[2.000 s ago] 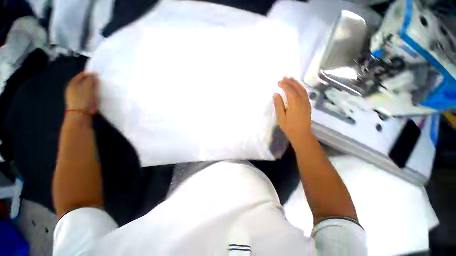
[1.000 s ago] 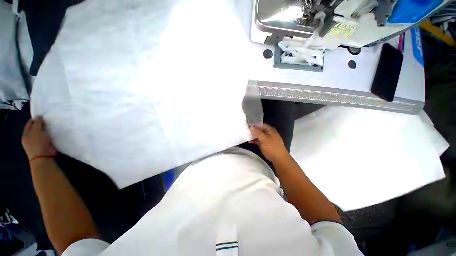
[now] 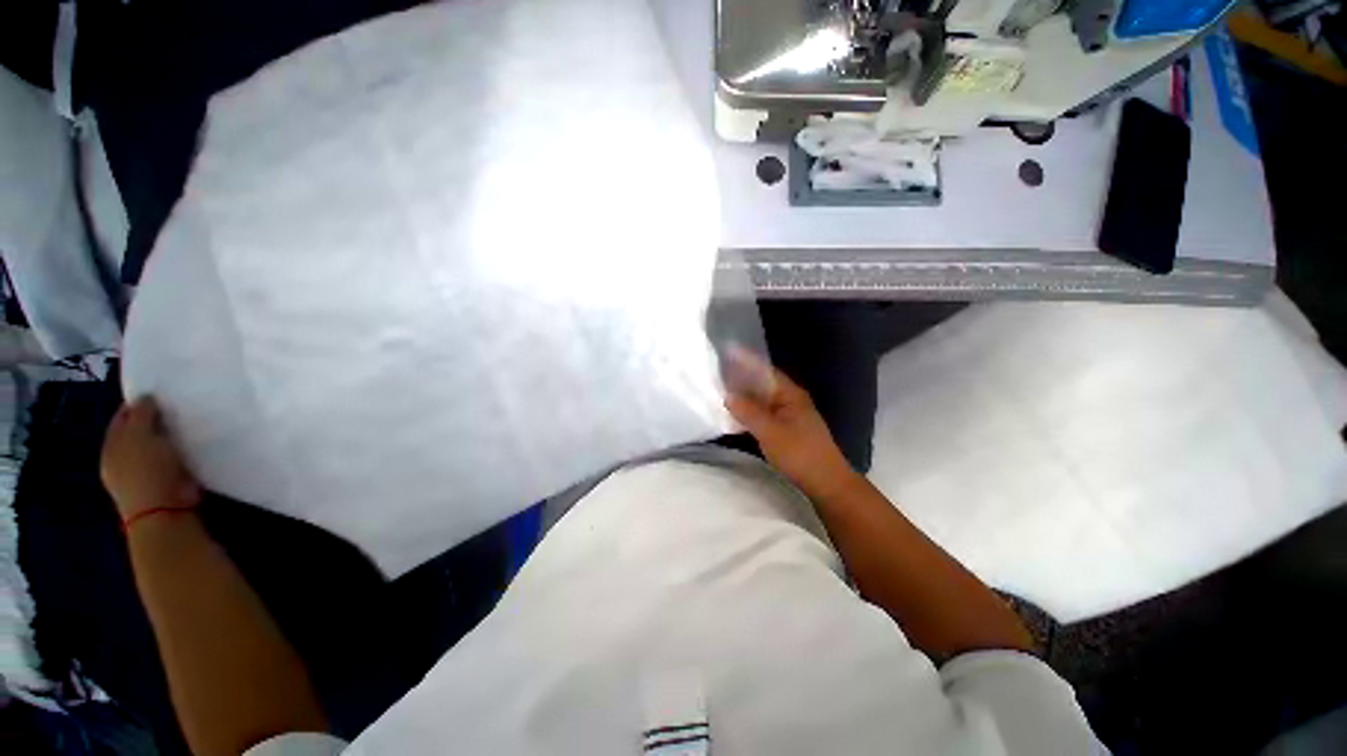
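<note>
A large white fabric panel (image 3: 399, 281) with a rounded left outline lies spread in front of me, over black fabric (image 3: 281, 547) at its lower left. My left hand (image 3: 148, 458) holds the panel's left edge, its fingertips partly hidden. My right hand (image 3: 771, 418) holds the panel's lower right corner, below the table's front edge; its fingertips are blurred. A grey strip shows at the panel's right edge above that hand.
The overlock machine (image 3: 960, 59) stands at the upper right, with white trimmings (image 3: 869, 157) in the table opening. A black mobile phone (image 3: 1145, 186) lies on the table near its ruler-marked edge (image 3: 1005, 276). Loose white panels (image 3: 1108, 443) lie to the right below table level.
Since two seconds ago, the panel and both hands have moved lower relative to the machine, and the panel's right corner now lies below the table edge. In the last second little has moved.
</note>
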